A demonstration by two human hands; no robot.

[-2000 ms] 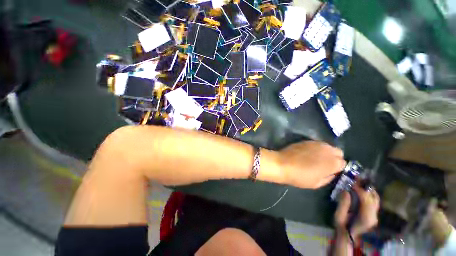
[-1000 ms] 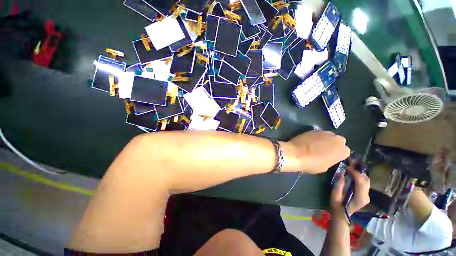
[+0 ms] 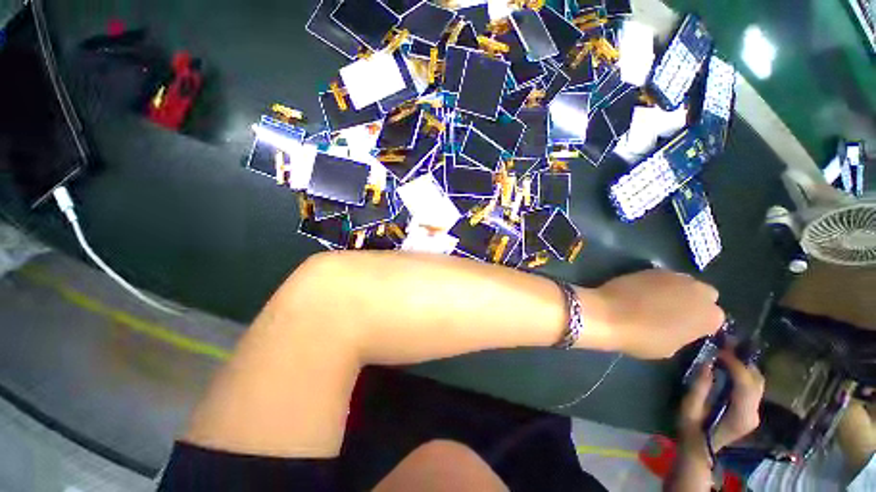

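Note:
My left hand (image 3: 663, 312), with a bracelet at the wrist, reaches across to the right with its fingers curled at the upper end of a phone board (image 3: 707, 356). Its fingertips and what they may pinch are hidden. A hair-thin wire (image 3: 594, 386) curves on the mat below that wrist. My right hand (image 3: 738, 399) is closed around the black handle of a soldering iron (image 3: 718, 402), low beside the board. The iron's tip cannot be made out. A pile of LCD modules (image 3: 480, 85) with orange flex tails lies beyond my left forearm.
Several blue-and-white mainboards (image 3: 645, 187) lie right of the pile. A cream fan (image 3: 843, 233) and a brown cardboard box (image 3: 836, 293) are at the right. A red object (image 3: 178, 93) and a dark device with a white cable (image 3: 82, 235) are at the left. Another person's arm shows lower right.
The view has swung, first one way and then back, so the pile and boards now appear further right. Both hands remain together at the phone board, the right still holding the iron.

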